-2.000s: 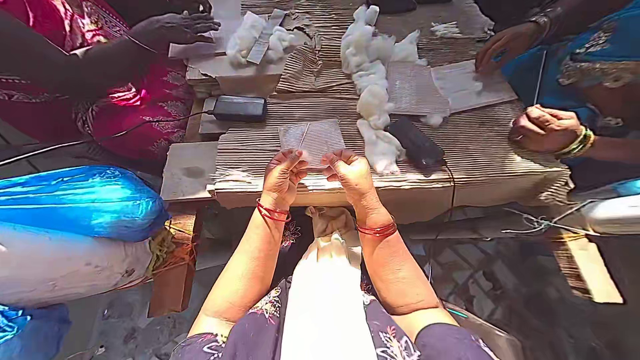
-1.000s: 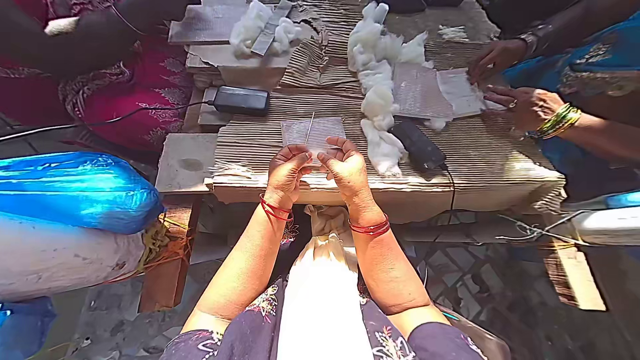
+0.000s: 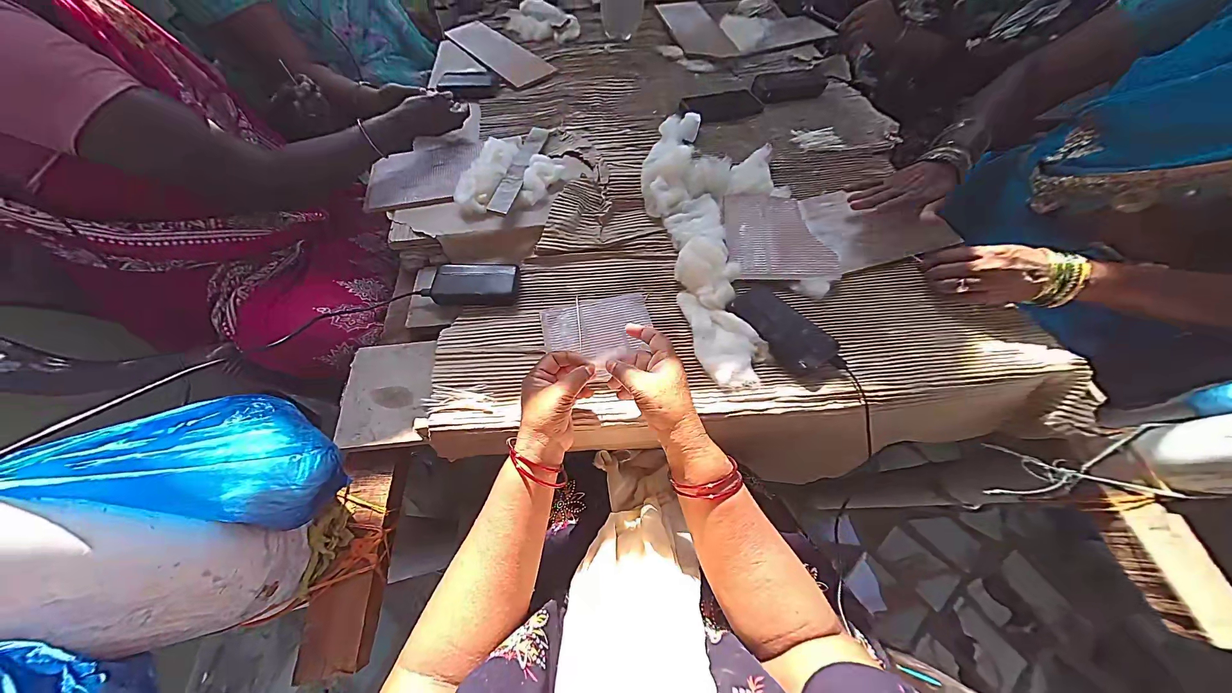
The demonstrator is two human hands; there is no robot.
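Note:
A small ribbed translucent sheet (image 3: 611, 322) lies at the near edge of a table covered with corrugated cardboard (image 3: 577, 260). On the sheet's left part is a thin pale stick (image 3: 578, 322), upright in the view. My left hand (image 3: 553, 395) pinches something small at the sheet's near edge, too small to make out. Close beside it, almost touching, my right hand (image 3: 659, 380) has thumb and finger together there, another finger raised over the sheet. Thin white sticks (image 3: 462, 399) lie left of my left hand. Beyond my right hand runs a long heap of white cotton wool (image 3: 703, 260).
A black device with a cable (image 3: 784, 332) lies right of the cotton, another black device (image 3: 474, 284) at left. Co-workers' hands rest by a ribbed board (image 3: 780, 236) at right; a co-worker's arm reaches over the left side. A blue plastic bag (image 3: 173, 462) bulges at lower left.
The sheet, held up between both hands two seconds ago, now lies lower on the cardboard. A thin stick has come onto it. The view has tilted up, showing more of the far table.

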